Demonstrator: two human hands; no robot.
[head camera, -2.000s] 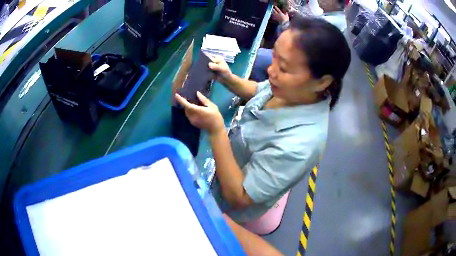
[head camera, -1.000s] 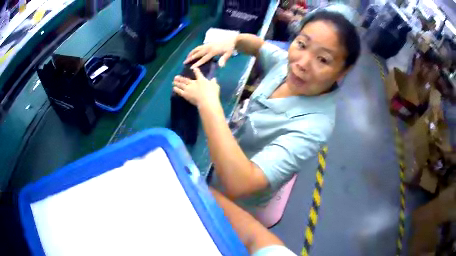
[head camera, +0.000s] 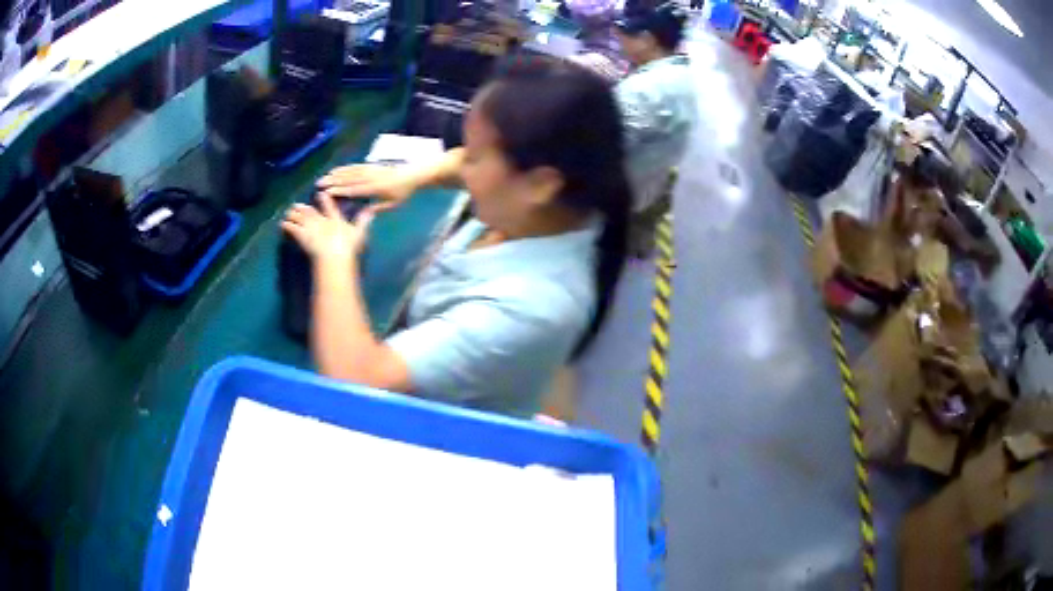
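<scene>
A shallow blue tray fills the bottom of the view, cut off by the lower edge. A white sheet lies flat in it. The tray is close to me, in front of the green bench and the seated worker. Neither of my hands shows; any hold on the tray is out of the picture or hidden. A small blurred patch of skin shows just behind the tray's far rim, and I cannot tell whose it is.
A seated worker in pale green presses on a black box. Black boxes and blue trays with black items stand on the green line. White sheets, another worker, floor tape and cartons lie beyond.
The view has swung right, and the tray now sits further right and is turned more level. The forearm beside the tray has left the view. The worker closed the box top and turned back to it.
</scene>
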